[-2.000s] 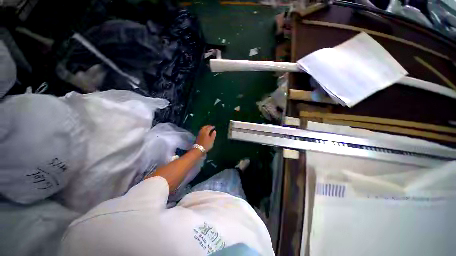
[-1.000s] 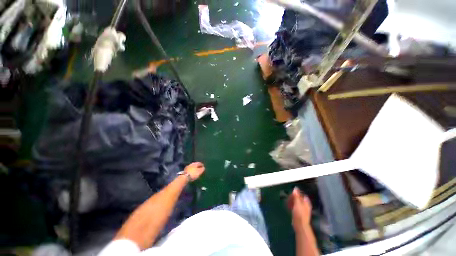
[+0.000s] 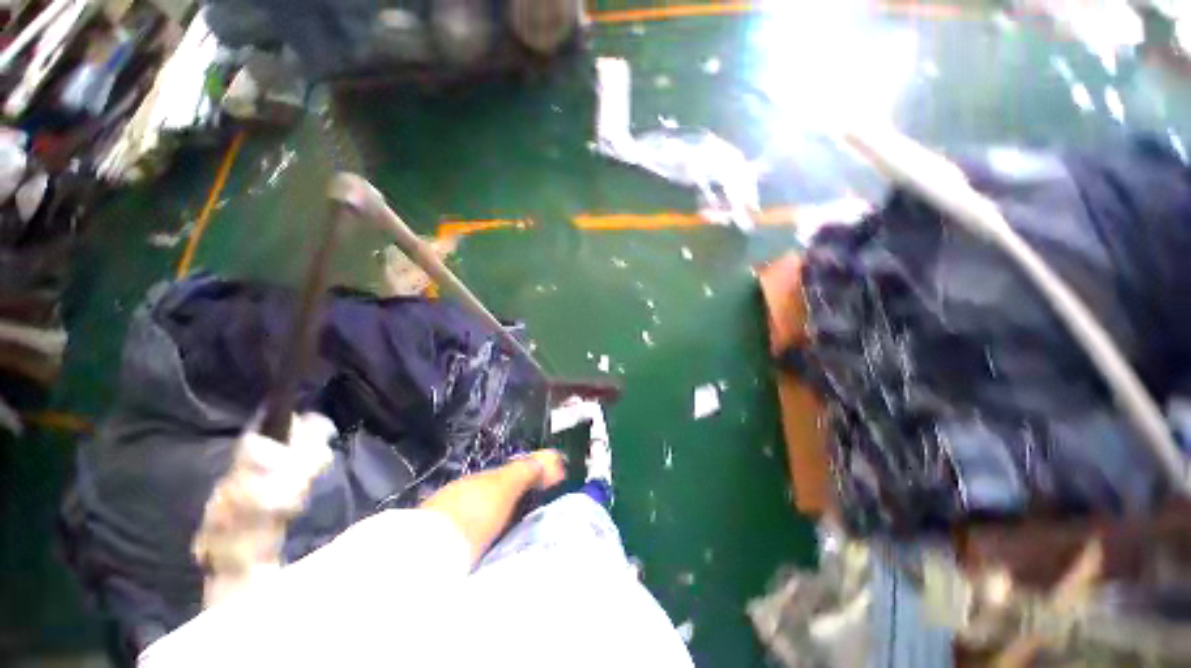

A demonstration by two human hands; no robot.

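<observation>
My left hand (image 3: 551,466) is low in the middle, small and blurred, beside the dark wrapped bundle and in front of my leg. Its fingers are hard to make out and I cannot tell whether it holds anything. My right hand is not in view. The dark fabric bundle (image 3: 392,359) lies at the left under clear plastic, nearest my hand. A bent metal frame (image 3: 425,248) stands over it, with a pale cloth (image 3: 268,483) on its post.
Green floor (image 3: 523,157) with orange lines and white scraps. A second dark fabric pile (image 3: 967,339) is on the right, with cardboard (image 3: 798,424) at its edge and a pale curved pole (image 3: 1032,261) above. Crumpled plastic (image 3: 803,607) lies lower right. Another dark bundle is at the top.
The view has moved forward along the floor. The table end, paper and pale tube have left the view. My right hand, visible a second ago, is gone. The dark piles appear nearer.
</observation>
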